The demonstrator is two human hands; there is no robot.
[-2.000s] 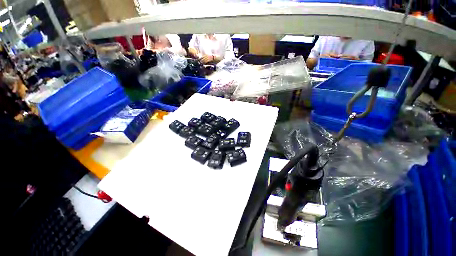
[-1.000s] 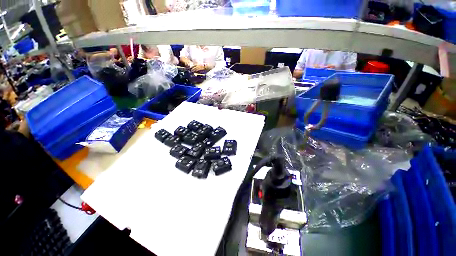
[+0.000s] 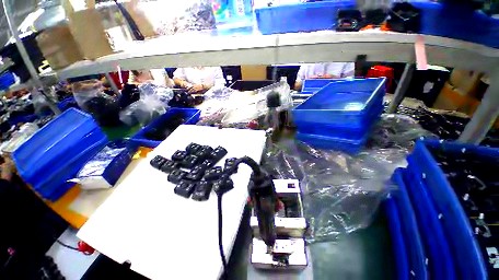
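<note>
No hand of mine is in view. The electric screwdriver (image 3: 263,205), a thick black barrel with a black cord, hangs above the screw feeder, its tip at the near end. The screw feeder (image 3: 279,224) is a white-grey box with an open top and a small red switch at its far end. Several closed black finished units (image 3: 191,168) with small light marks lie grouped on the white board (image 3: 158,219) left of the feeder.
Blue trays with unfinished units (image 3: 437,186) are stacked at right. A crumpled clear plastic bag (image 3: 339,186) lies behind and right of the feeder. Blue trays (image 3: 342,109) stand behind, others (image 3: 60,153) at left. A shelf beam (image 3: 246,50) crosses above. People sit beyond.
The view has turned right, bringing the right-hand tray stack with unfinished units into sight. The screwdriver has swung left relative to the feeder and hangs more upright.
</note>
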